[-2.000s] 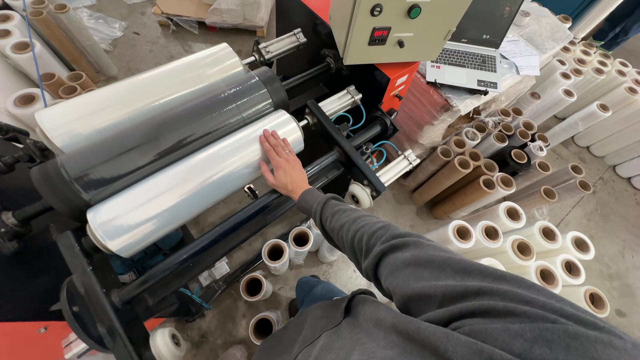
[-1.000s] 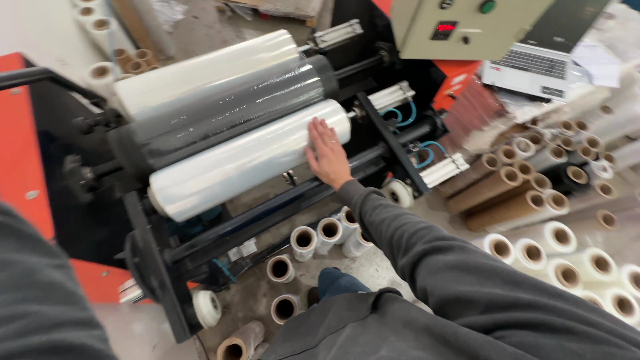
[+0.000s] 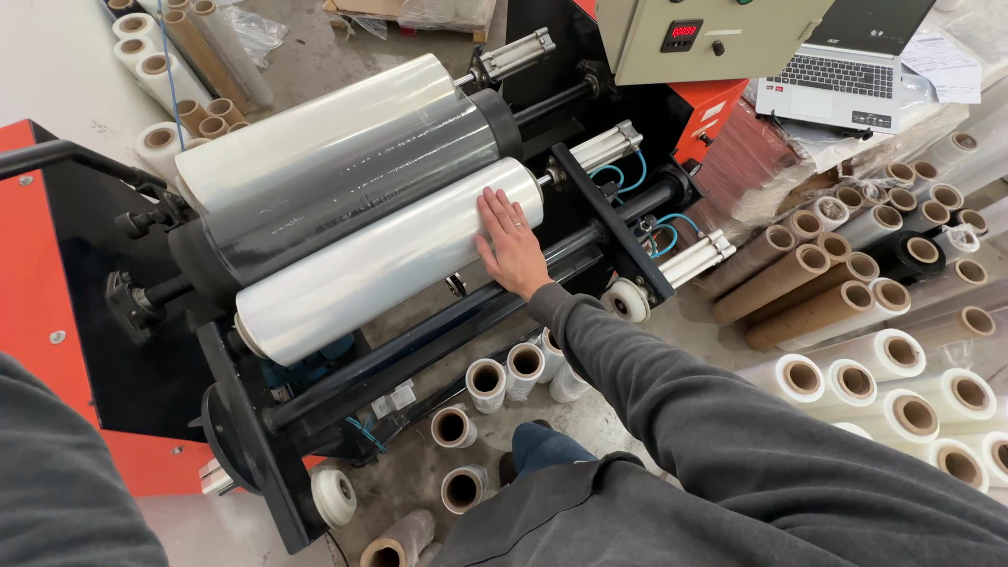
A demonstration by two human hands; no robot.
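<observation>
My right hand lies flat, fingers apart, on the right end of a roll of clear plastic film. That roll is mounted in the black frame of a film rewinding machine and touches or nearly touches a black rubber roller. Behind the roller sits a second film roll, its film passing over the roller. My left hand is out of view; only the left sleeve shows at the lower left.
A control box with a red display hangs above the machine's right end, beside a laptop. Film rolls and cardboard cores stand at the right. Several short rolls are on the floor near my legs. White wheels edge the frame.
My left sleeve has come into view at the lower left since the earliest frame. The right hand stays on the front roll's right part. The view has shifted somewhat.
</observation>
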